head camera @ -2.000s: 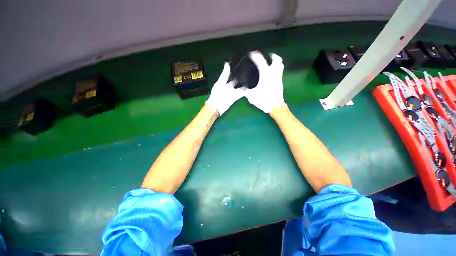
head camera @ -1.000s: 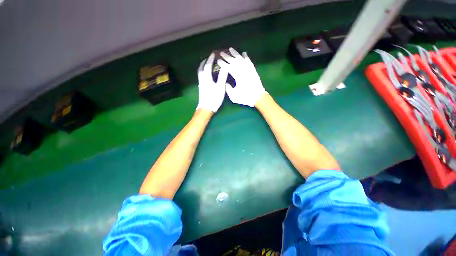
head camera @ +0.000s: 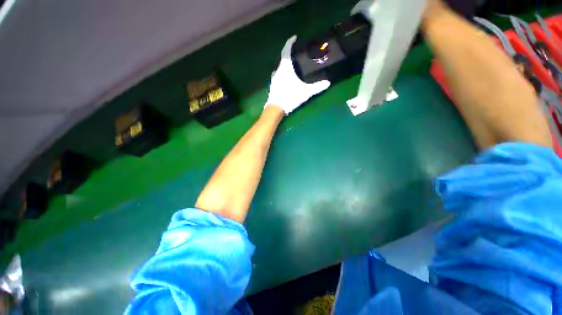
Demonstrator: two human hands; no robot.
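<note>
An unlidded black box with a dark inside and a small orange-white glint lies on the green conveyor. My left hand, in a white glove, is spread against its near left corner, fingers along the left side and thumb along the front. It does not visibly enclose the box. My right hand is mostly hidden behind the slanting post; only a bit of white glove shows beside another black box. What it holds, if anything, cannot be seen.
Closed black boxes with gold print stand in a row to the left on the conveyor. The grey-white post is fixed to the green worktop. A red tray with watches is at right, partly behind my right forearm. Something silvery is at far left.
Both hands have left the box they covered together and come apart. My right arm has swung right, behind the post and over the tray's edge. My left hand is at an unlidded box.
</note>
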